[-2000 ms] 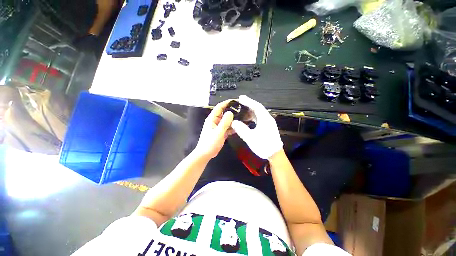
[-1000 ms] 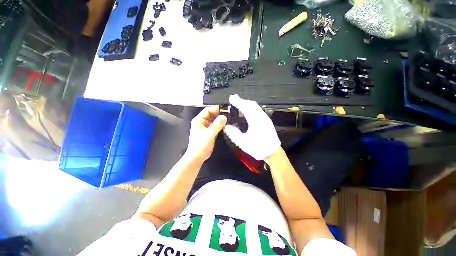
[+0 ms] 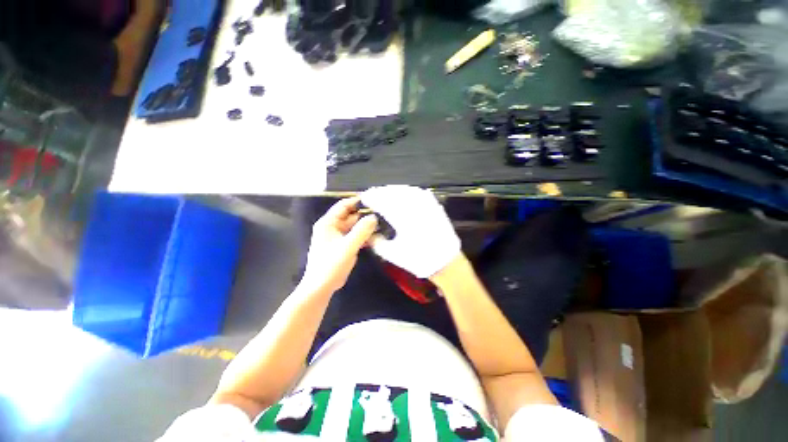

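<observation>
My bare left hand (image 3: 339, 240) and my white-gloved right hand (image 3: 413, 226) meet in front of the bench edge. Both hold a black housing (image 3: 381, 226) between them; the glove covers most of it. On the black mat strip (image 3: 449, 164) behind them, small dark inserts (image 3: 363, 140) lie in tight rows at the left end. Glossy black subassemblies (image 3: 553, 148) stand in spaced rows at the right end. A heap of black housings (image 3: 339, 28) lies on the white sheet (image 3: 259, 155), with small black parts (image 3: 274, 120) scattered beside it.
A yellowish stick (image 3: 471, 50), thin metal pins (image 3: 521, 53) and a clear hardware bag (image 3: 618, 33) lie behind the strip. A blue parts tray (image 3: 661, 155) is at right, another blue tray (image 3: 192, 73) at left. A blue bin (image 3: 160, 268) and cardboard boxes (image 3: 605, 363) are below.
The view has shifted, so the bench items sit further left. My right gloved hand has closed over the housing, which was more exposed before. Both hands still hold it.
</observation>
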